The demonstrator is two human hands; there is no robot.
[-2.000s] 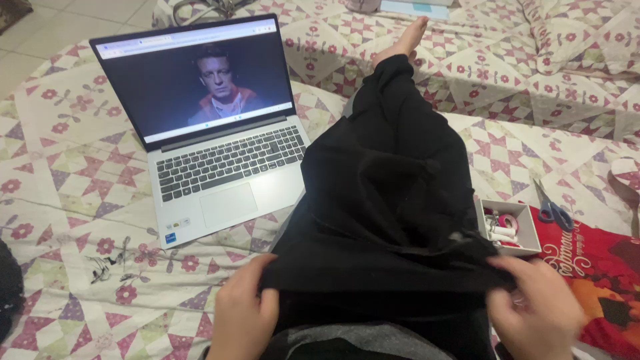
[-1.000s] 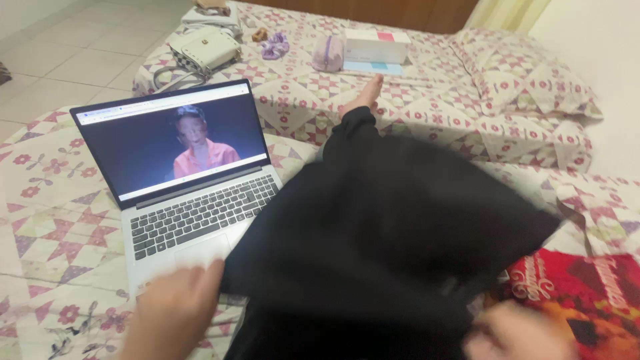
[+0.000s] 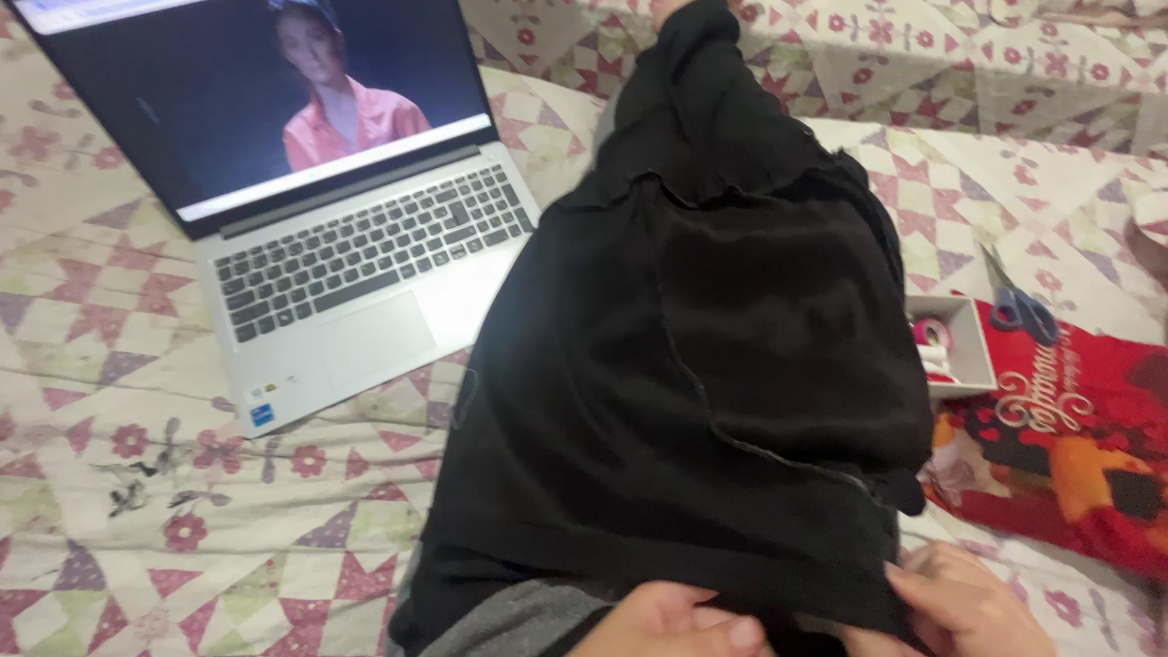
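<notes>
A black cloth garment (image 3: 584, 411) with visible seams and a sewn panel lies spread over the person's legs. At its near edge, at the bottom of the view, my left hand (image 3: 671, 625) rests against the cloth with thumb and fingers near the hem; its grip is partly cut off by the frame. My right hand (image 3: 958, 602) pinches the hem at the garment's near right corner. Grey fabric (image 3: 547, 616) shows beneath the near edge. A loose pale thread (image 3: 465, 399) lies by the garment's left side.
An open laptop (image 3: 374, 310) showing a video stands on the patterned bedspread (image 3: 55, 365) at left, with dark thread scraps (image 3: 137, 484) below it. Right of the legs are a small white box (image 3: 972, 351) with thread spools, scissors (image 3: 1022, 306) and a red printed cloth bag (image 3: 1095, 429).
The black garment, lifted and blurred one second ago, now lies flat over the legs with its seamed panel showing. My left hand has moved right along the near edge, closer to my right hand.
</notes>
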